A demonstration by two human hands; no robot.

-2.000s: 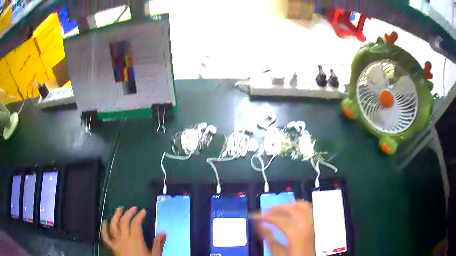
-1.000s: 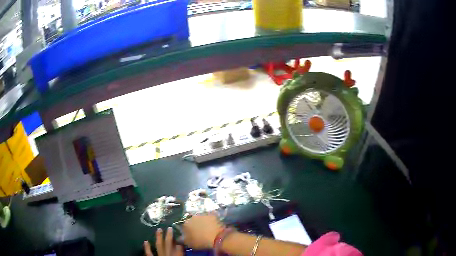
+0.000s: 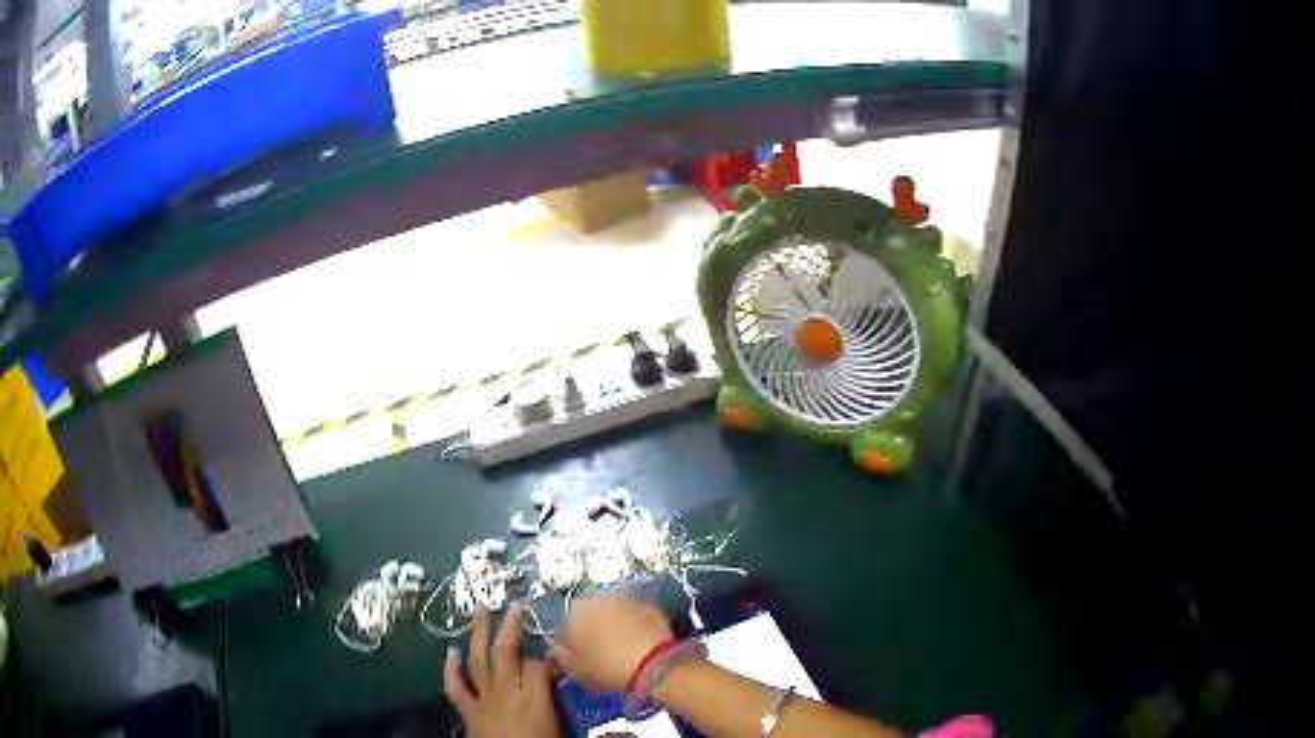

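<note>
Several bundled white earphones point(image 3: 591, 555) lie in a row on the dark green mat. My right hand point(image 3: 613, 642) is at the top edge of a phone with a blue screen point(image 3: 589, 707), fingers bent together near a white cord; whether it grips the cord or plug is hidden. My left hand point(image 3: 502, 683) is just left of it, fingers spread, cut off by the bottom edge. A phone with a white screen point(image 3: 760, 652) lies to the right, partly behind my right forearm, with a cord near its top edge.
A green fan point(image 3: 819, 342) stands at the back right beside a white power strip point(image 3: 591, 414). An instruction sheet point(image 3: 188, 461) on a board stands at the left. A shelf point(image 3: 490, 144) crosses above, with a blue bin point(image 3: 217, 137) and a yellow cylinder point(image 3: 656, 36).
The view has tilted up and turned right, so the scene sits lower and further left. My right hand has moved from over a phone's screen to a phone's top edge, beside my left hand.
</note>
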